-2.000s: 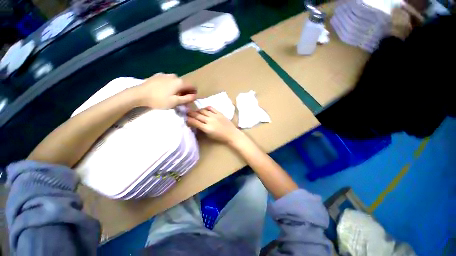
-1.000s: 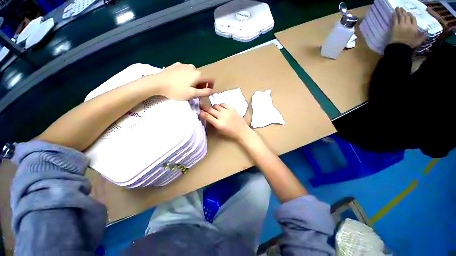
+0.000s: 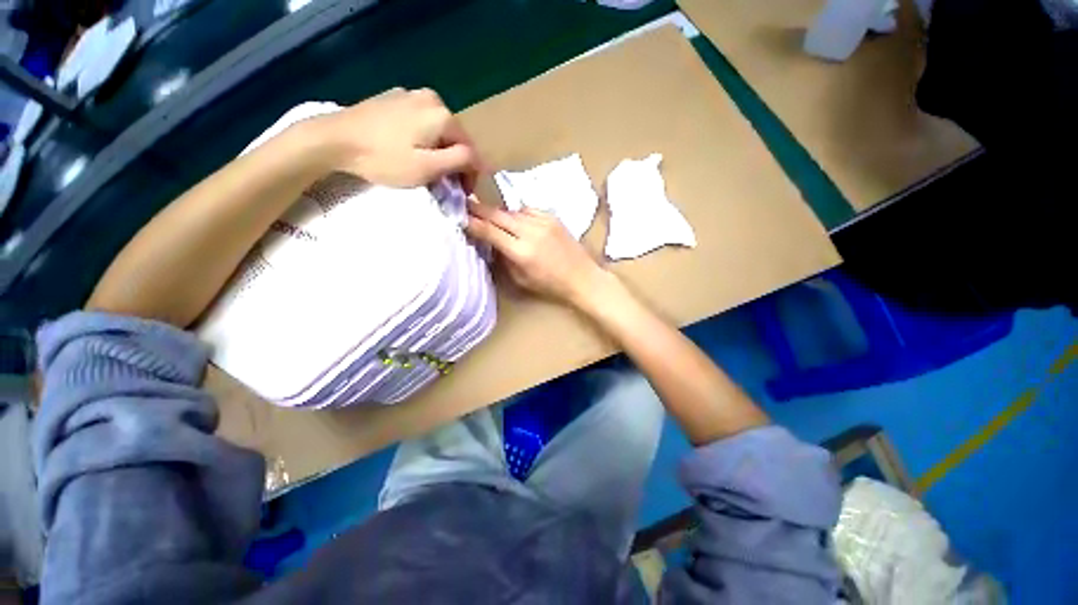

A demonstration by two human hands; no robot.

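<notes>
A stack of white housings (image 3: 355, 290) with pale lilac rims lies on the bench in front of me, left of centre. Small yellowish patches with dark dots line up across its near right side. My left hand (image 3: 408, 140) reaches over the stack, its bent fingers at the far right corner. My right hand (image 3: 538, 251) is at the same corner from the right, fingertips close to the left ones. A tiny pale bit shows between the fingertips; what it is, or whether either hand grips it, is unclear. Two crumpled white cloths lie to the right, one (image 3: 556, 193) beside the other (image 3: 648, 213).
Tan cardboard (image 3: 739, 177) covers the bench. A dark green conveyor (image 3: 497, 59) runs behind. A white bottle (image 3: 837, 28) stands on the neighbouring bench, beside a person's dark sleeve (image 3: 1005, 154). A blue stool (image 3: 881, 337) and a pale wrapped bundle (image 3: 893, 550) are at lower right.
The view has shifted, so the conveyor housing is almost out at the top and the neighbour's stack is out of view. Both hands remain at the same corner of the stack, fingers slightly shifted.
</notes>
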